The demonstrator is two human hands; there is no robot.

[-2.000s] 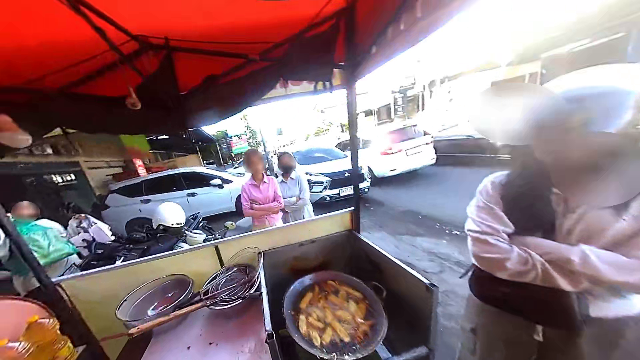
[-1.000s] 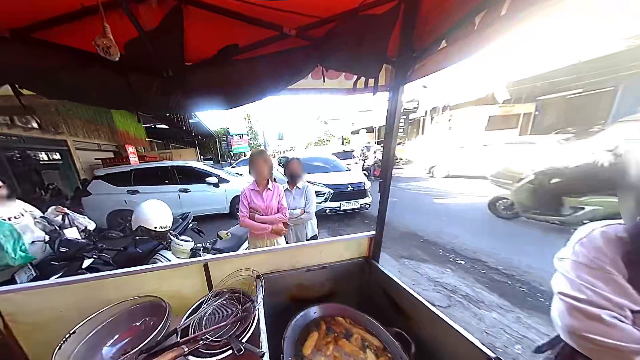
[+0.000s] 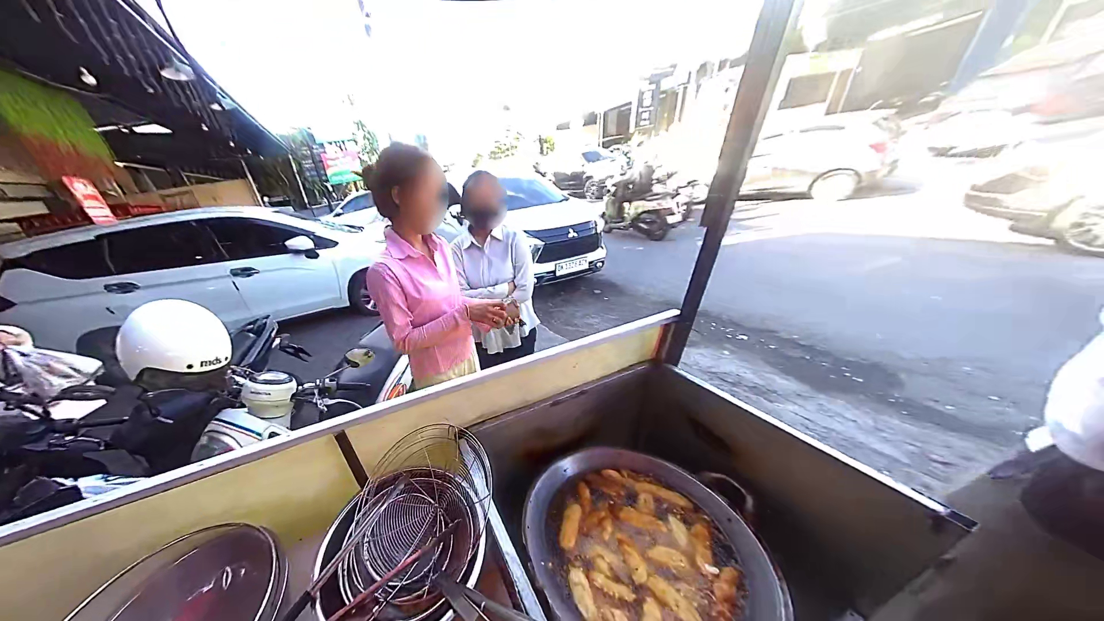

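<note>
Neither of my hands shows in the head view. A dark metal wok sits inside a metal-walled recess at the lower middle. Several long golden fritters lie in its bubbling oil. To the left, a wire spider strainer and other long-handled tools rest across a round metal bowl. A wide, dark-looking round basin is at the lower left, cut off by the frame edge.
A low yellowish panel and a metal side wall edge the stall, with a post at their corner. Beyond stand two people, a motorcycle with a white helmet, and white cars. Another person's sleeve is at the right.
The view has swung considerably. The person in pink, whose arms were folded earlier, now has both hands together in front. The person at the right shows less in the frame.
</note>
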